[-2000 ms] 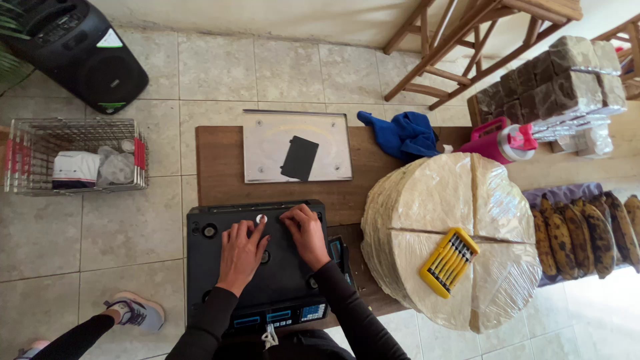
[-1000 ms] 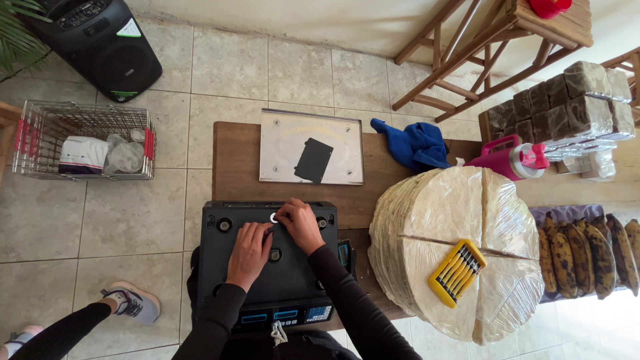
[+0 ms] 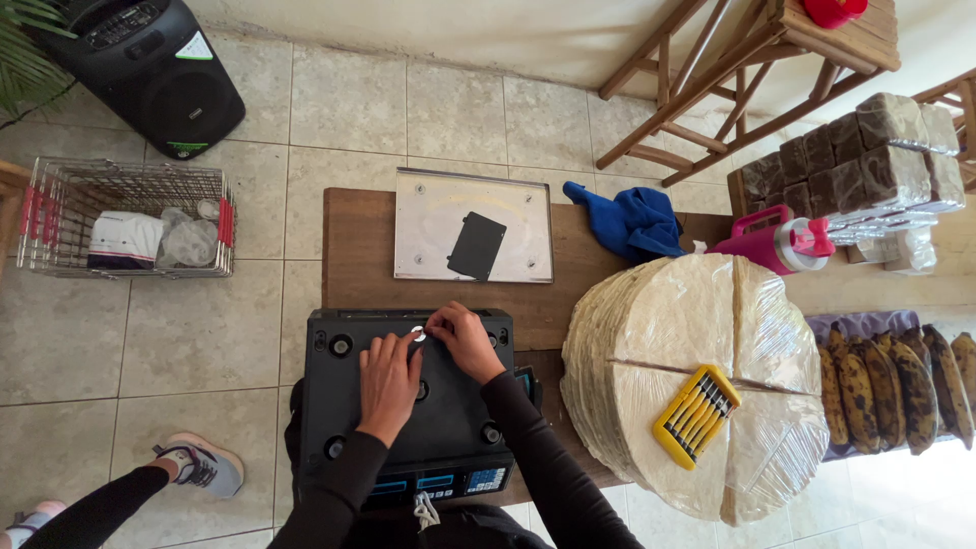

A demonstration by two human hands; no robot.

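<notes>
An upturned black digital scale [image 3: 381, 412] lies at the near edge, its round feet facing up and its keypad side toward me. My left hand [image 3: 390, 381] rests on its underside, fingertips at a small round white piece [image 3: 418, 333]. At the right side of that piece, my right hand [image 3: 463, 341] has thumb and index finger pinched together; whether something is between them cannot be told. Beyond the scale, a metal tray [image 3: 427, 221] holds a black plastic cover [image 3: 476, 246]. A yellow case of precision screwdrivers [image 3: 696, 417] sits on the wrapped stack at right.
Wrapped round flatbreads [image 3: 671, 320] are stacked on the wooden table [image 3: 358, 244]. Around them are a blue cloth [image 3: 629, 221], a pink tumbler [image 3: 762, 240], wrapped brown blocks [image 3: 839, 168] and plantains [image 3: 884, 389]. A wire basket [image 3: 130, 263] and speaker [image 3: 168, 84] stand at left. Another person's leg shows lower left.
My left hand has moved up toward the white piece since one second ago. My right hand stays beside that piece. The view has shifted slightly.
</notes>
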